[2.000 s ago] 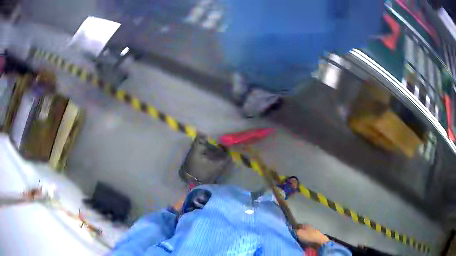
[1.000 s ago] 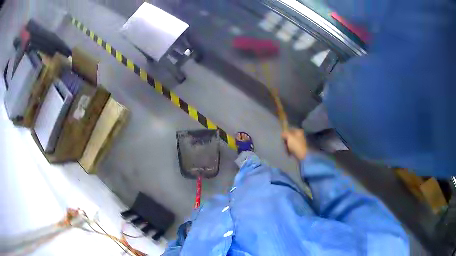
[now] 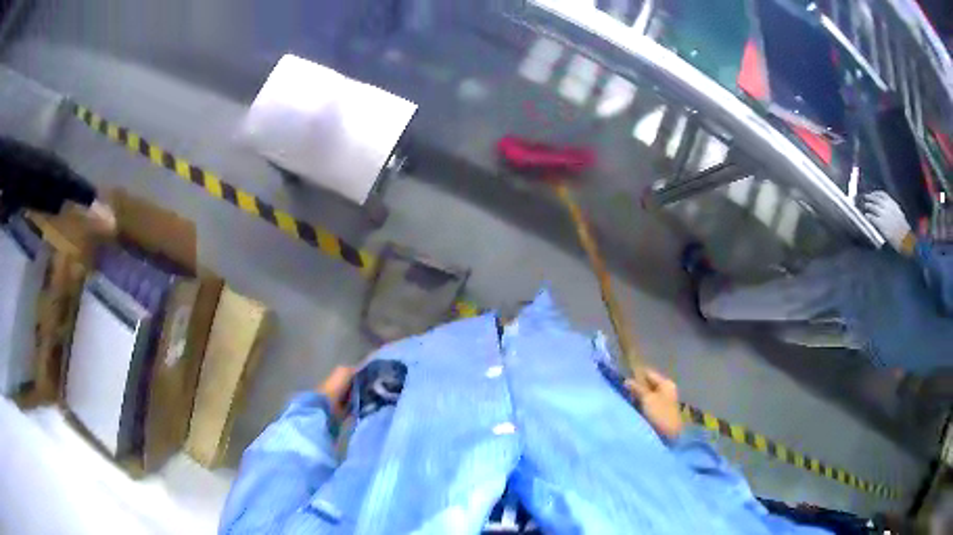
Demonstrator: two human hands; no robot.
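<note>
My right hand [image 3: 658, 402], at the lower right of my coat, is closed around the tan stick of the broom [image 3: 598, 266]. The broom's red-pink head [image 3: 545, 157] is on the floor ahead, near the conveyor line. The dark grey dustpan [image 3: 410, 298] is on the floor in front of my coat, over the yellow-black tape; its handle is hidden. My left hand [image 3: 336, 387] is at the left side of my coat, partly hidden; what it holds cannot be seen.
A stool with a white top [image 3: 329, 120] stands ahead left. Cardboard boxes [image 3: 172, 366] with flat panels stand at left. The conveyor line [image 3: 711, 94] runs at upper right, where a person with a gloved hand [image 3: 886, 214] stands. Yellow-black tape [image 3: 235, 199] crosses the floor.
The broom head has moved from beside the dustpan out towards the conveyor line. The blue-clothed shape that filled the upper right is gone; another person's leg and gloved hand now show at right.
</note>
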